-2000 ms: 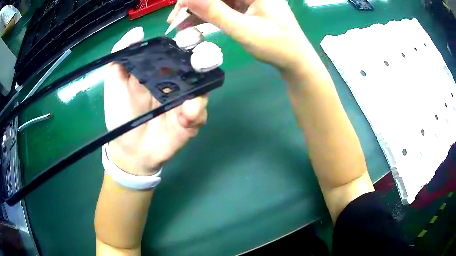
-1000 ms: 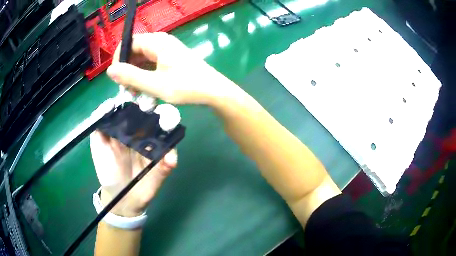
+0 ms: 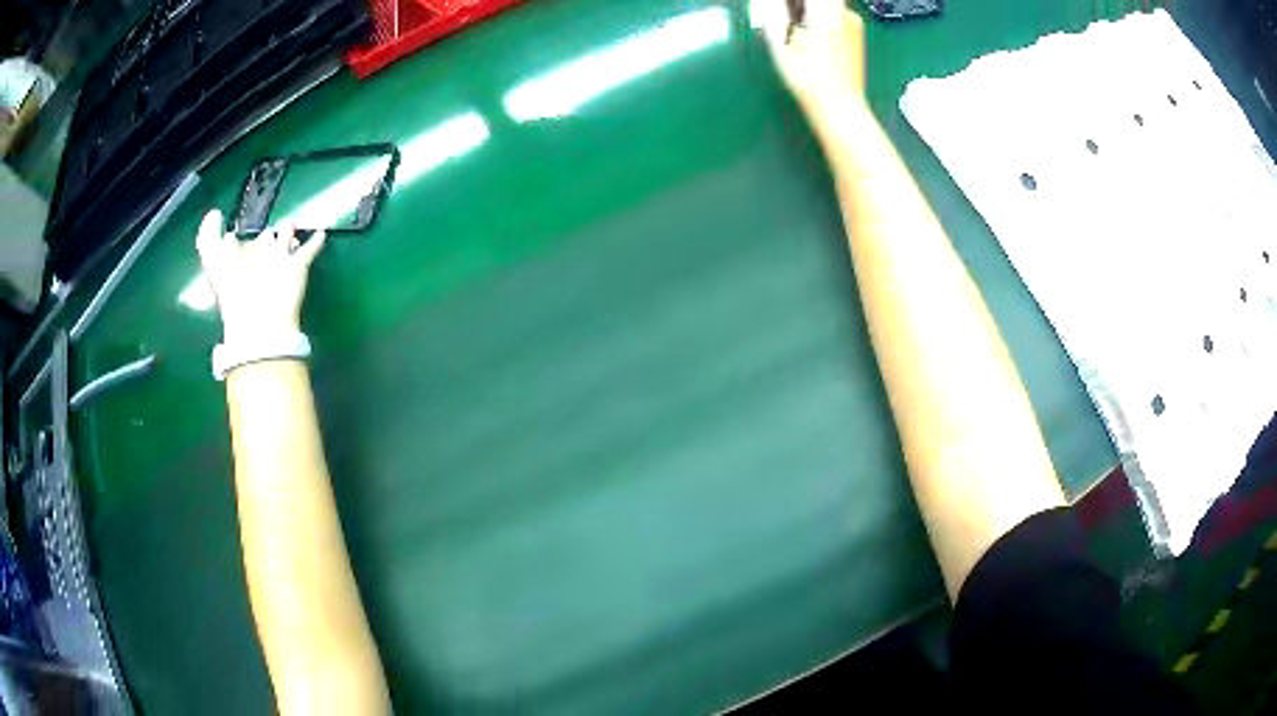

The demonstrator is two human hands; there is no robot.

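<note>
A black phone middle frame (image 3: 261,193) lies at the upper left on the green mat, its solid end to the left and its centre open. My left hand (image 3: 261,280), with a white wristband, is at the frame's near edge, fingers apart. Whether the fingers grip it or only touch it is unclear. My right hand (image 3: 824,53) is far forward at the top edge, partly cut off. A small dark thing shows at its fingers, too little to name. Part of another dark frame (image 3: 903,7) shows just right of it, cut off by the top edge.
A white perforated sheet (image 3: 1106,266) lies on the right. A black ribbed tray (image 3: 168,112) and a red tray (image 3: 420,25) are at the far left. A pale tube (image 3: 112,378) and a metal fixture with holes (image 3: 63,518) are at the left bench edge.
The frame held up in my left hand is down on the mat, farther away. My right hand has left its solid end and moved far forward and right. The view has shifted.
</note>
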